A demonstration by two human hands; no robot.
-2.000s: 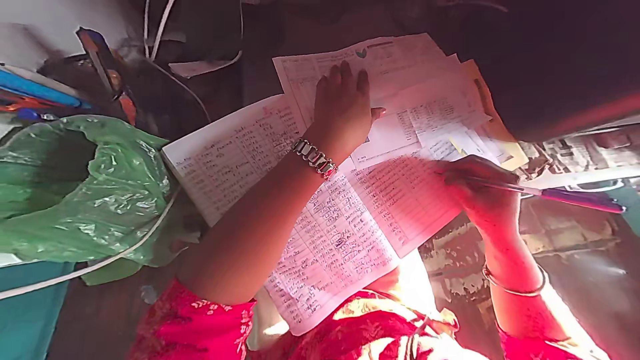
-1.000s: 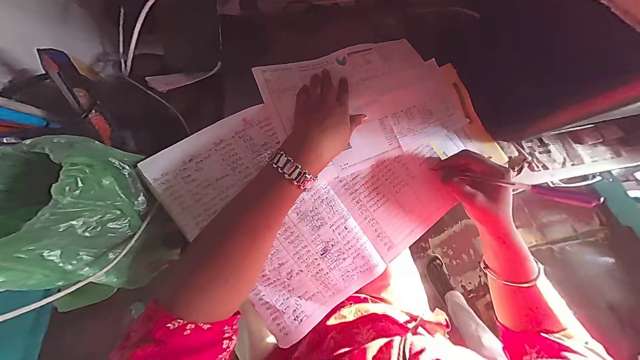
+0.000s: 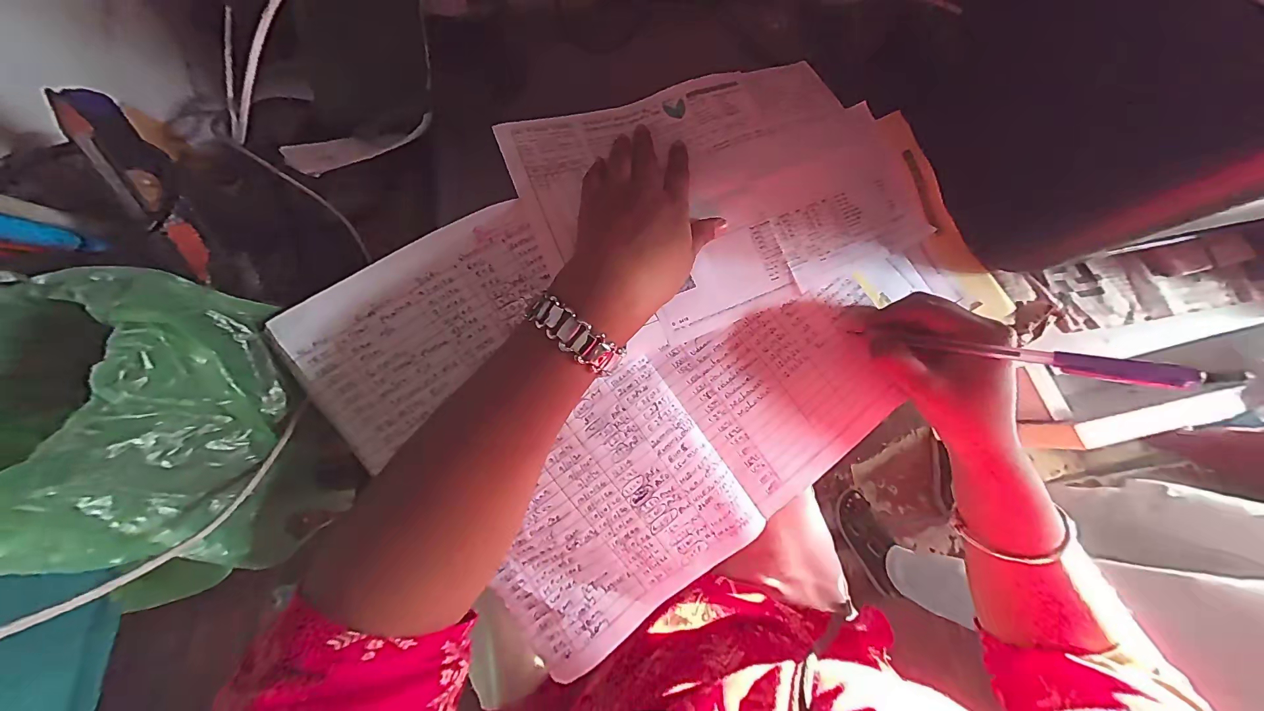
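My left hand [image 3: 637,232] lies flat, fingers spread, on loose printed papers [image 3: 760,128] that overlap the top of an open notebook [image 3: 642,504]. Its lined pages are full of handwriting. A metal-link watch band or bracelet [image 3: 573,333] circles my left wrist. In my right hand [image 3: 943,365] is a purple pen [image 3: 1126,368], its rear end pointing right and its tip toward the notebook's right page; whether the tip touches the paper cannot be told. A thin bangle [image 3: 1017,555] sits on my right wrist. Under the papers at the right, a yellow-orange folder or sheet [image 3: 948,212] sticks out.
On the left lies a crumpled green plastic bag [image 3: 168,415] with a white cable [image 3: 188,545] across it. Behind it are cluttered tools or pens [image 3: 128,168] and more cords. A dark surface [image 3: 1086,118] fills the upper right. A shoe [image 3: 867,541] shows below the notebook's right side.
Both hands keep nearly the same places, the left on the papers and the right around the pen. A shoe and pale cloth at the lower right show more than two seconds ago.
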